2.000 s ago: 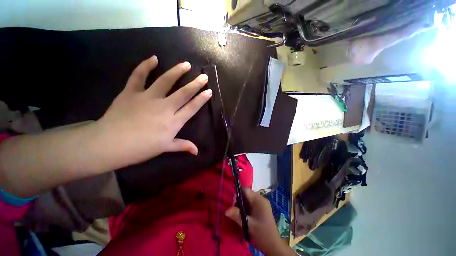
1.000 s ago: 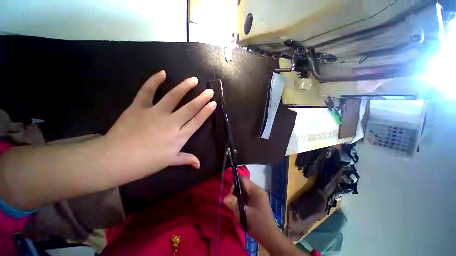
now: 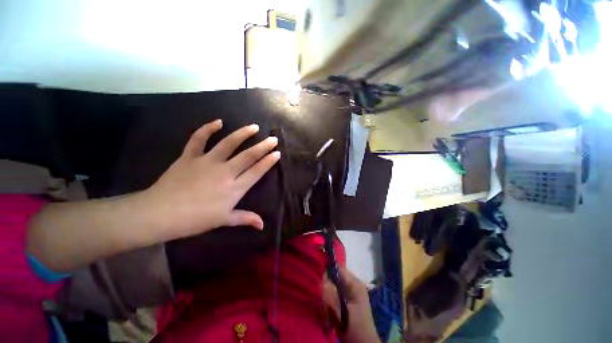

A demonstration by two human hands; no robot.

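Note:
A dark brown garment panel [image 3: 154, 127] lies on the white table below the lit machine head. My left hand [image 3: 211, 177] lies flat on it, fingers spread, beside a narrow dark welt strip [image 3: 278, 161]. My right hand [image 3: 352, 301] is partly cut off by the bottom edge and holds long dark scissors [image 3: 330, 248]. The blades are over the panel, right of the strip, and blurred. A small curled light piece [image 3: 325, 149] lies on the panel near them. A white strip [image 3: 355, 154] lies at the panel's right part.
The sewing machine head [image 3: 402, 60] is at the top right. Green snips [image 3: 451, 155] lie right of it. A wooden side board [image 3: 417, 268] holds dark cloth pieces [image 3: 439, 295]. A white basket [image 3: 542, 167] is at the far right. Brown-mauve cloth [image 3: 127, 278] hangs lower left.
The scissors have moved right, off the strip's edge, and a curled light piece now shows beside them. My left hand stays spread on the panel. The view has shifted, so the panel appears lower.

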